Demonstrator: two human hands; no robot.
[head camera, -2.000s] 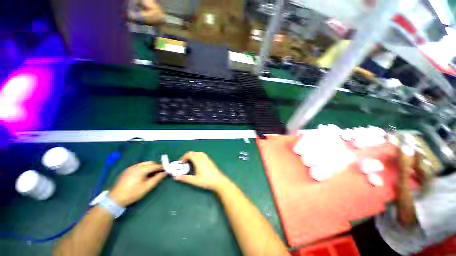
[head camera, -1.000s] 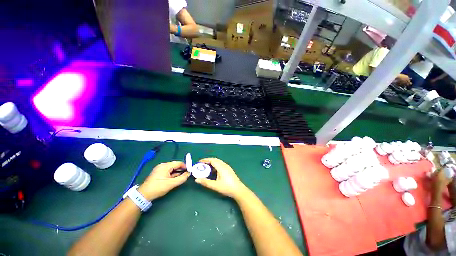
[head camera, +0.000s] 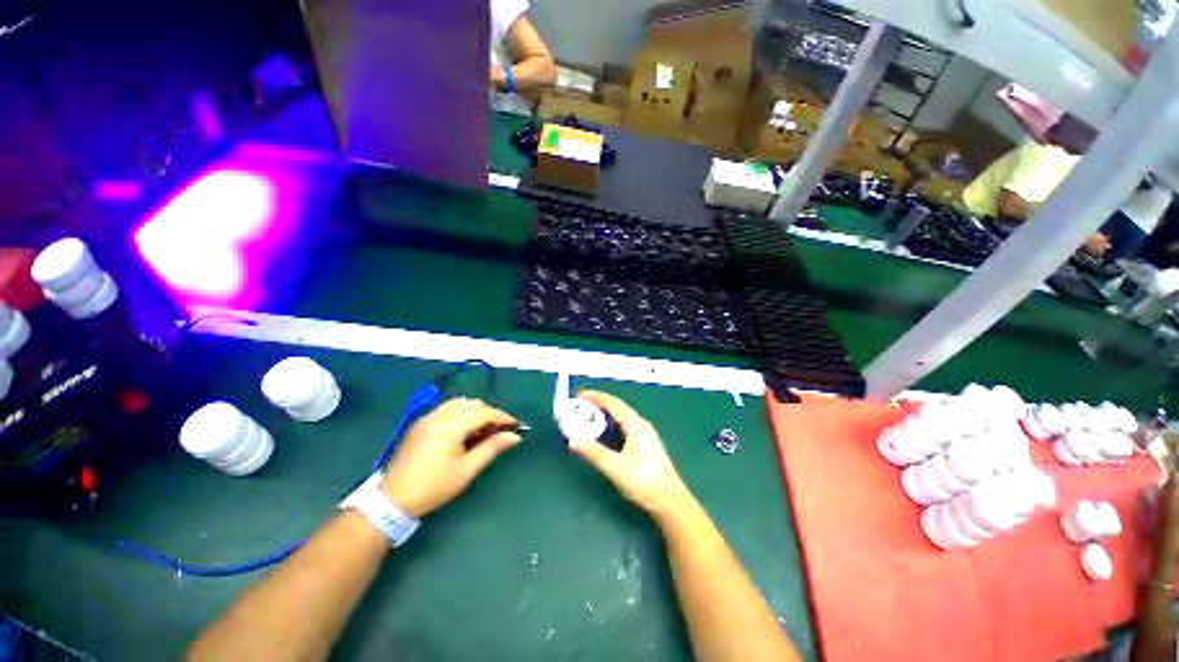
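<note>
My right hand (head camera: 630, 453) holds a white round unit (head camera: 581, 419) with a ring on its face. A thin white cover part (head camera: 561, 392) stands up at the unit's left edge. My left hand (head camera: 453, 453) is a little to the left, apart from the unit, with thumb and fingers pinched on a small dark plug end (head camera: 521, 428). A blue cable (head camera: 411, 414) with a black end curves behind and left of my left hand. A small clear ring part (head camera: 727, 441) lies on the green bench right of my right hand.
White housings (head camera: 226, 437) stand at left, more on a black box (head camera: 97, 388). White stacks (head camera: 979, 466) lie on a red mat (head camera: 853, 569) at right. Black trays (head camera: 621, 291) lie behind the white strip (head camera: 440, 347). A slanted post (head camera: 1009, 220) rises at right. People work beyond.
My left hand has come away from the unit, leaving a gap. My right hand still holds the unit. The camera view has shifted left, and the person at right is mostly out of view.
</note>
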